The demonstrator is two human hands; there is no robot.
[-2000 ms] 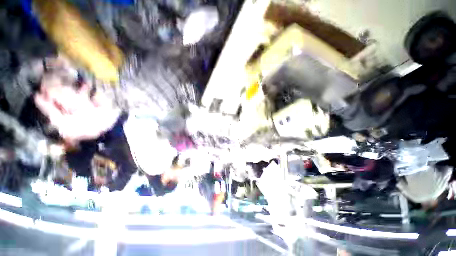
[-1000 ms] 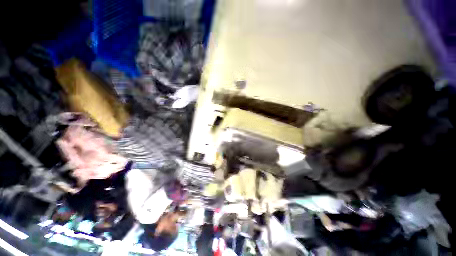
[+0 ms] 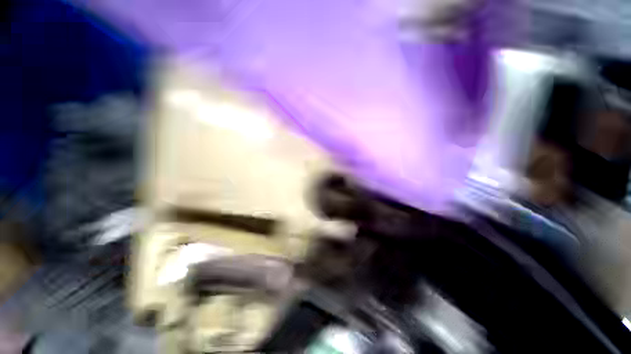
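Observation:
A large smooth purple shape (image 3: 332, 76), perhaps cloth or a sleeve, crosses the top middle and hides part of what lies behind it. A cream table or machine body (image 3: 214, 159) with a dark slot stands left of centre, upside down and blurred. A dark rounded part (image 3: 335, 197) sits at its right edge. Neither my left hand nor my right hand can be made out.
Grey and dark cloth (image 3: 90, 173) is heaped at the left, with a dark blue area (image 3: 62, 76) above it. A pale upright shape (image 3: 519, 104) stands at the upper right. A dark mass (image 3: 470, 276) fills the lower right.
The view has swung and blurred. The purple shape has come from the upper right corner across the top middle, and the cream body now shows further left.

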